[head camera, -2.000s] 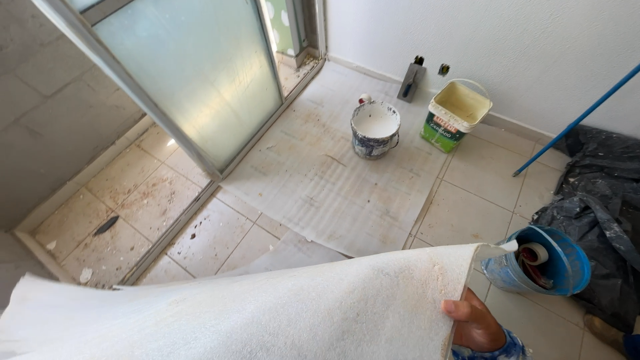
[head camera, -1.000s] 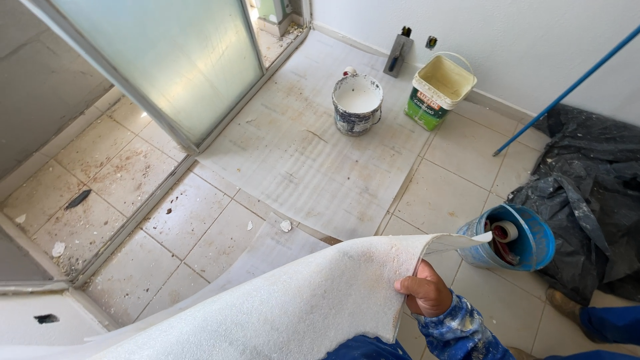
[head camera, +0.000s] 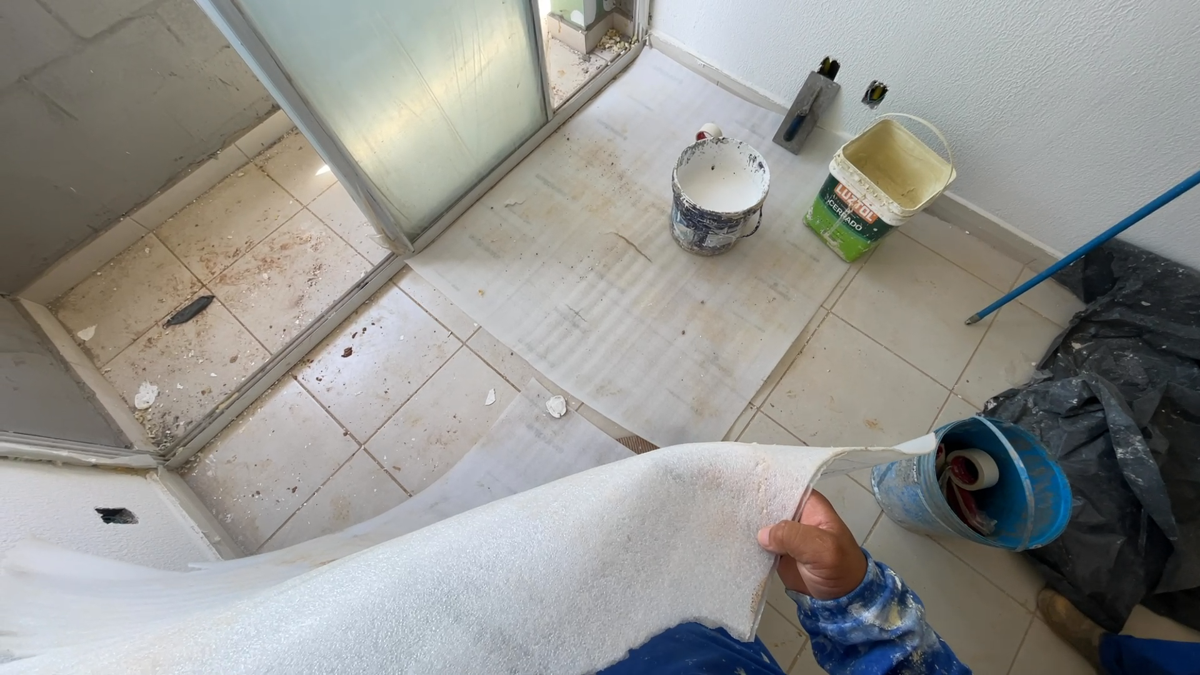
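Observation:
My right hand (head camera: 817, 551), in a paint-stained blue sleeve, pinches the edge of a white foam sheet (head camera: 525, 553) between thumb and fingers at the lower right. The sheet spreads leftward across the bottom of the view and covers part of my lap. My left hand cannot be seen. On the tiles beyond, a thin white protective sheet (head camera: 600, 253) lies flat, with a paint-smeared bucket of white paint (head camera: 720, 183) standing on it. Another white sheet (head camera: 525, 441) lies partly under the foam.
A green and white square paint tub (head camera: 867, 187) and a steel plastering trowel (head camera: 804, 108) are by the wall. Right are a blue bucket (head camera: 905, 492) holding a tape roll, a blue pole (head camera: 1078, 253), black plastic sheeting (head camera: 1116, 412) and a boot (head camera: 1069, 623). A sliding glass door (head camera: 403, 94) stands left.
The view has shifted, showing more of the sleeve and the floor at lower left. My right hand still holds the foam sheet's edge, and more of its back and wrist now shows.

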